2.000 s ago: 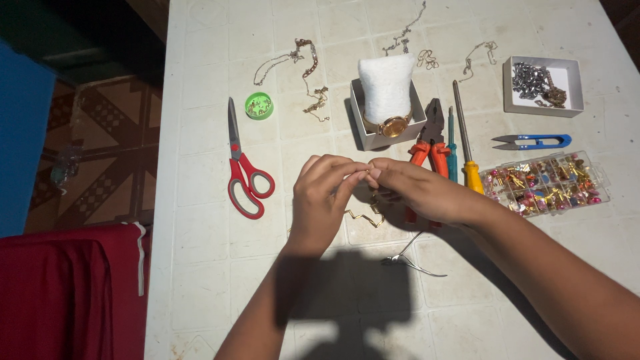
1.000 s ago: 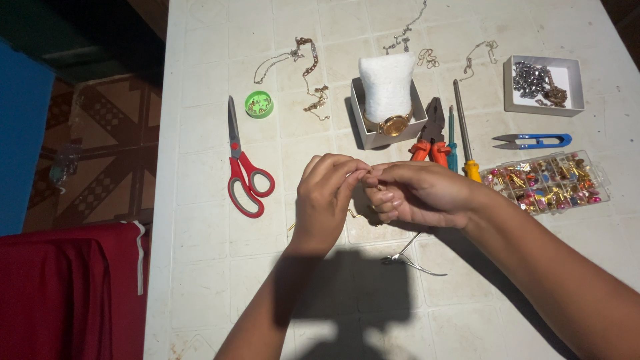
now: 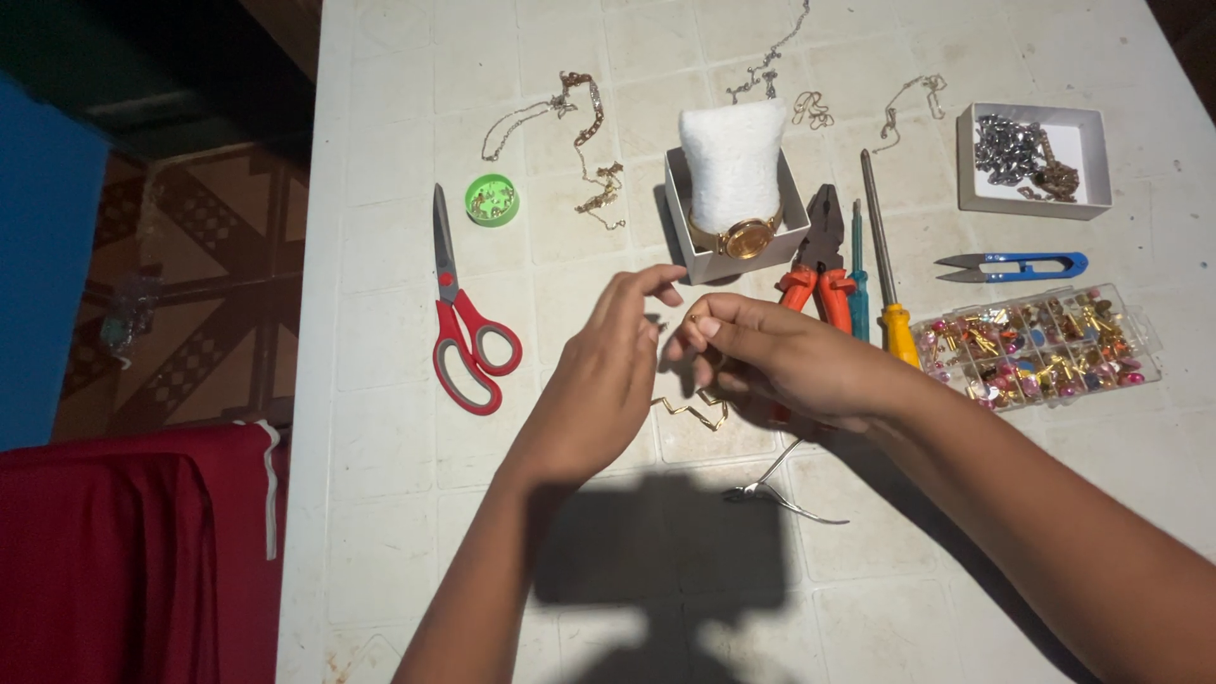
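Note:
Between thumb and forefinger, my right hand (image 3: pixel 774 351) pinches a tiny gold-coloured piece (image 3: pixel 695 320), too small to name. My left hand (image 3: pixel 608 370) is just left of it, fingers curled and apart from the right hand; whether a small thing is between its fingers cannot be told. Below the hands, a gold-coloured zigzag chain (image 3: pixel 703 410) lies on the table. Nearer the front are small metal nippers (image 3: pixel 760 489). Behind the hands, a gold-coloured wristwatch (image 3: pixel 746 237) is wrapped round a white cushion (image 3: pixel 731 152) in a white box (image 3: pixel 679 195).
Red-handled scissors (image 3: pixel 461 332) and a green lid (image 3: pixel 492 199) lie left. Rightward are combination pliers (image 3: pixel 822 256), a teal screwdriver (image 3: pixel 859 285), a yellow-handled screwdriver (image 3: pixel 893 313), blue thread snips (image 3: pixel 1026 266), a divided bead case (image 3: pixel 1035 351) and a chain box (image 3: pixel 1092 180). Chains (image 3: pixel 594 109) lie behind.
My hands, whose fingertips met in both earlier frames, have moved apart. The left fingers have spread, and more of the zigzag chain shows below.

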